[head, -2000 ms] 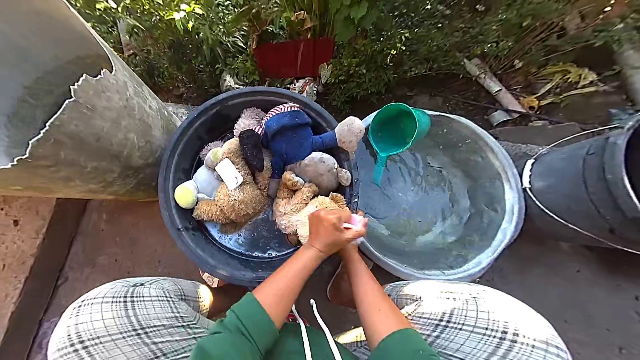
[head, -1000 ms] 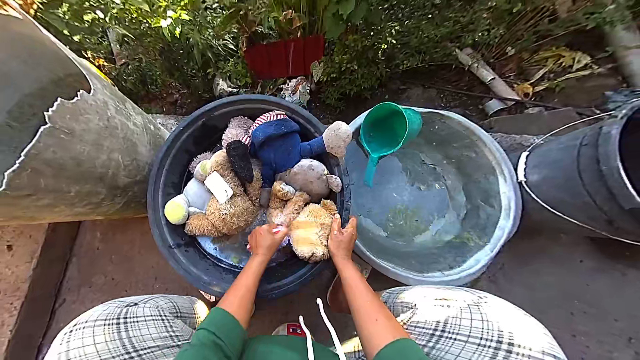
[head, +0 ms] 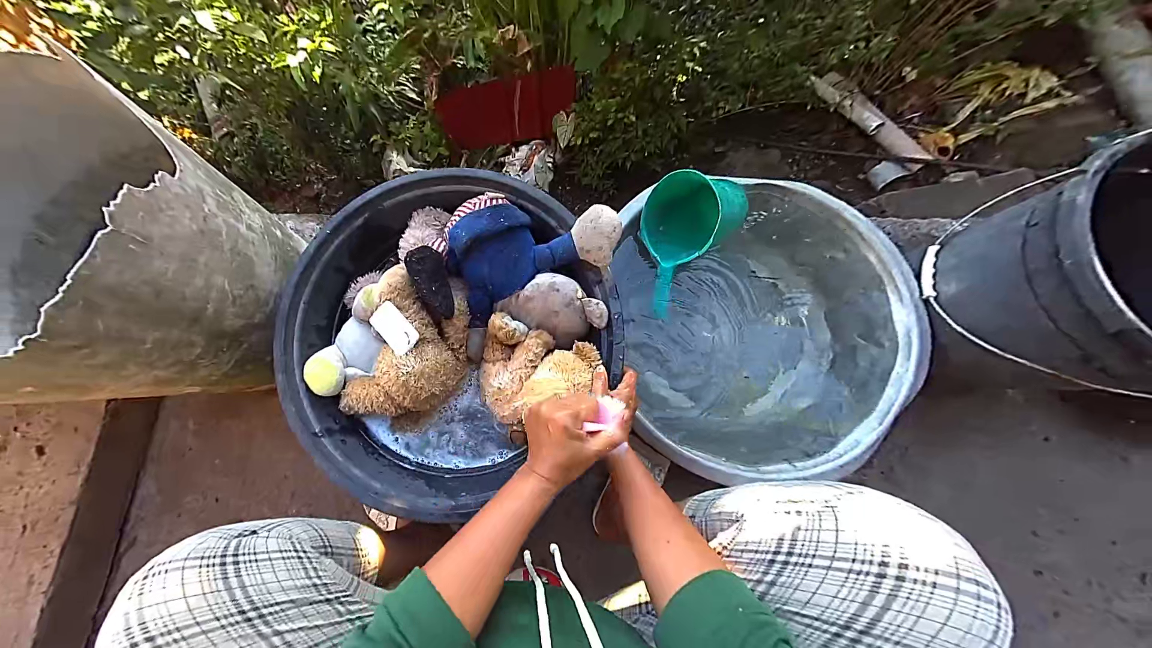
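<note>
My left hand (head: 560, 439) is closed around a small pink-and-white object (head: 607, 415), too blurred to name. Against its far side is my right hand (head: 625, 392), fingers pointing away from me; its grip is partly hidden. Both hands are over the near right rim of a black plastic tub (head: 310, 423). Just beyond them, a light brown plush toy (head: 549, 371) lies on its back in the tub. A brown plush toy with a white tag (head: 409, 369), a plush toy in blue clothes (head: 495, 252) and a grey plush head (head: 549, 306) are beside it, above sudsy water (head: 445, 436).
At the right, touching the black tub, is a round basin (head: 909, 360) of water with a green plastic dipper (head: 688, 216) at its far edge. A dark bucket (head: 1017, 270) with a wire handle lies tilted farther right. A torn-edged grey sheet (head: 180, 297) curves at the left.
My hands have left the light brown plush toy they were holding apart a second ago and have come together at the tub's near right rim, around the pink-and-white object.
</note>
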